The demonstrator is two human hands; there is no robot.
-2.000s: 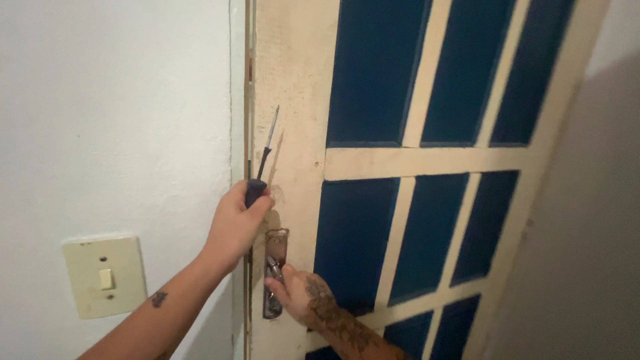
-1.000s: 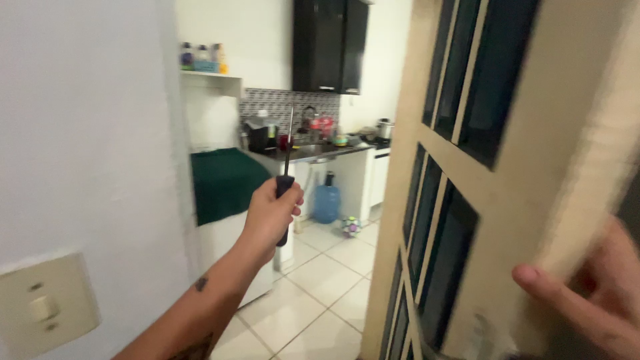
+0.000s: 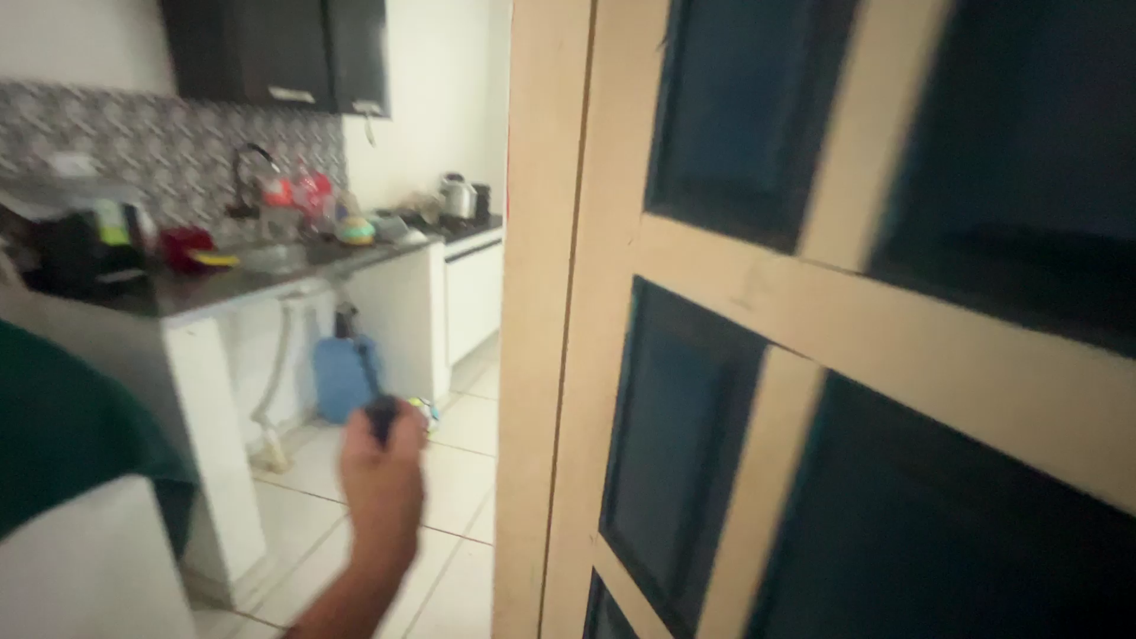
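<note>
My left hand (image 3: 383, 484) is closed around the dark handle of a screwdriver (image 3: 382, 417), whose shaft points up and slightly left, blurred against a blue water jug. To the right of that hand stands a cream wooden door (image 3: 710, 257) with dark blue panes, filling the right half of the view. My right hand is out of view, and so is the door's handle.
Past the door's edge lies a kitchen with a tiled floor (image 3: 444, 568), a dark countertop (image 3: 355, 262) holding dishes and a pot (image 3: 459, 197), and black wall cabinets (image 3: 257, 49). A blue water jug (image 3: 342, 377) stands under the counter. Green cloth (image 3: 71, 426) drapes a white object at left.
The door, shut against its frame two seconds ago, stands open. My right hand, first on the door handle and then near the door's edge, has left the view. The view has moved toward the kitchen.
</note>
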